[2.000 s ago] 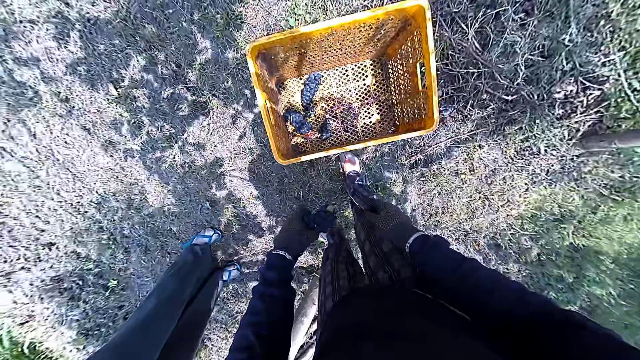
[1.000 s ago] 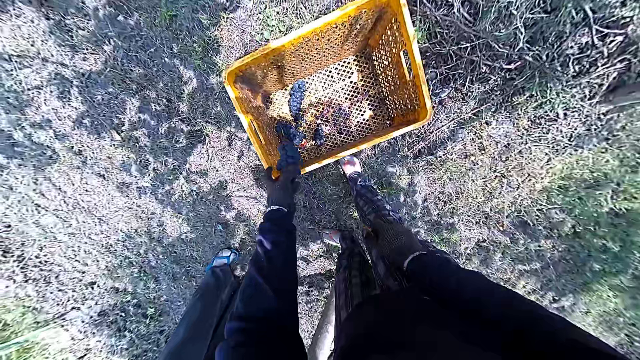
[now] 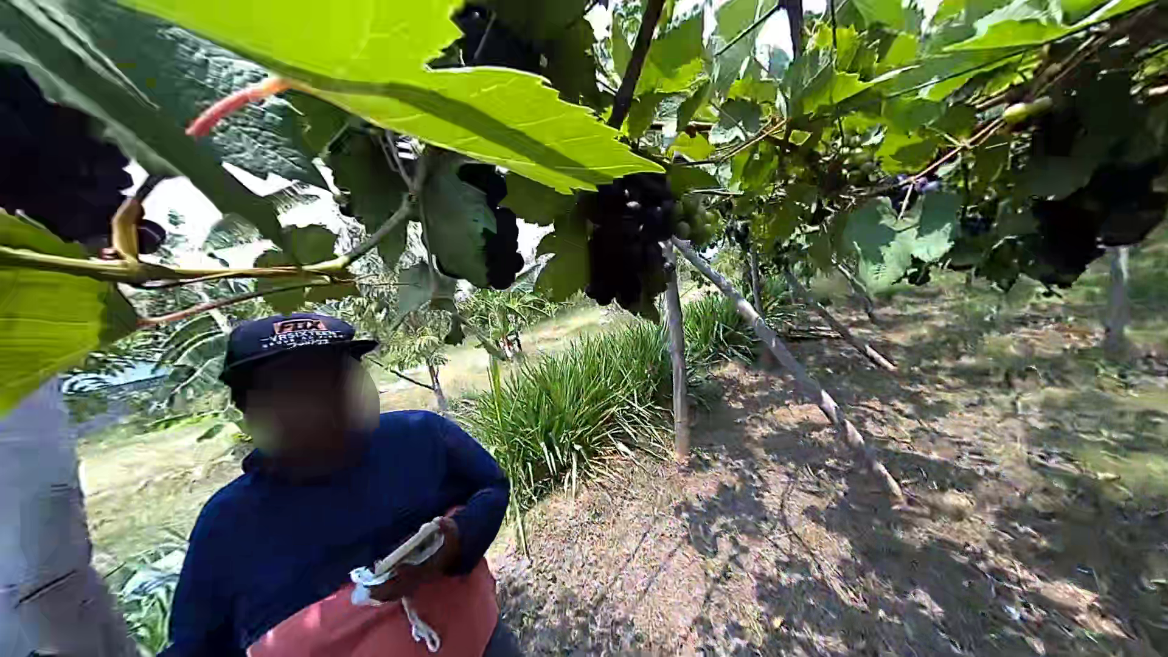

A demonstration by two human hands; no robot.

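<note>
Neither my left hand nor my right hand shows in the head view, so what they hold is hidden. A dark grape bunch (image 3: 630, 239) hangs from the vines near the middle, partly behind a large bright green grape leaf (image 3: 474, 114). Another dark grape bunch (image 3: 55, 160) hangs close at the upper left, above a vine cane (image 3: 210, 272). More dark grapes (image 3: 1063, 237) hang in shade at the right.
A person (image 3: 338, 511) in a cap and dark blue top stands at the lower left, a pale object in one hand. A leaning wooden pole (image 3: 794, 365) crosses beside an upright wooden post (image 3: 676, 374). A pale trunk or post (image 3: 50, 529) stands far left, and tall grass (image 3: 593, 397) grows behind.
The view has swung up from the ground to the vines. Before that, my left hand moved to the yellow crate's near left corner with dark grapes. Crate and hands are now out of view.
</note>
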